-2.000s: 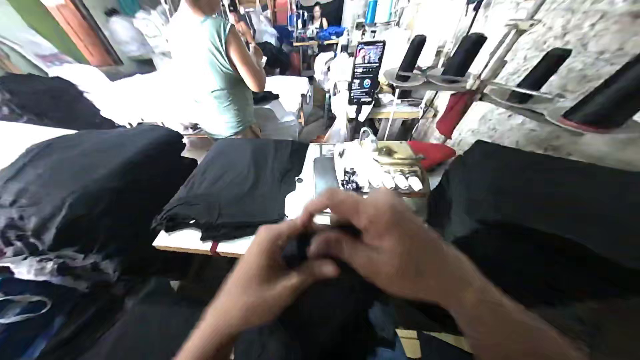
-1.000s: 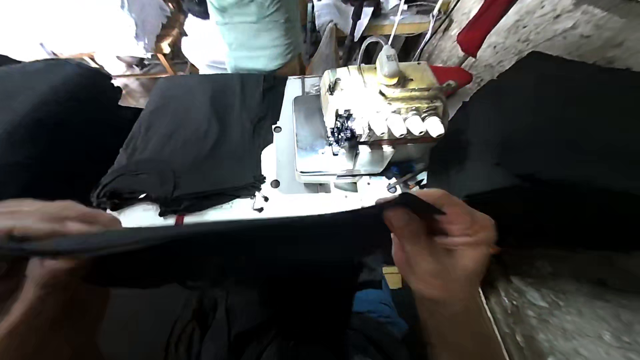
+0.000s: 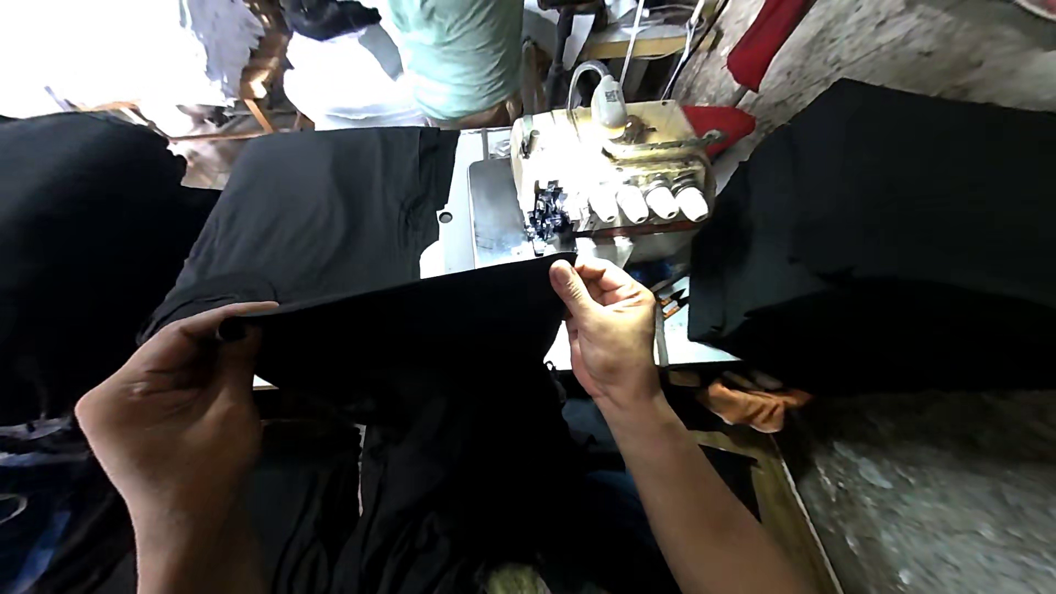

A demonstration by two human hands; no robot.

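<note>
A black fabric piece (image 3: 412,338) is stretched between my two hands, its upper edge pulled nearly straight. My left hand (image 3: 177,388) pinches that edge at the lower left. At the other end, my right hand (image 3: 606,326) grips the corner between thumb and fingers, just in front of the needle and presser-foot area of an overlock sewing machine (image 3: 652,140). The machine's lamp is lit, and several white tension dials show on its front. Folded black fabric (image 3: 322,206) lies on the white table left of the machine, partly behind the held piece.
Black fabric piles stand at far left (image 3: 74,239) and at right (image 3: 891,231). A red cloth (image 3: 718,128) lies behind the machine. An orange cloth (image 3: 755,404) sits below the table edge. Another person (image 3: 462,58) in a light green top is beyond the table.
The hands were close together two seconds ago, then spread wide with the black fabric between them. Since one second ago, my right hand has moved up to the machine's front. The view has tilted down.
</note>
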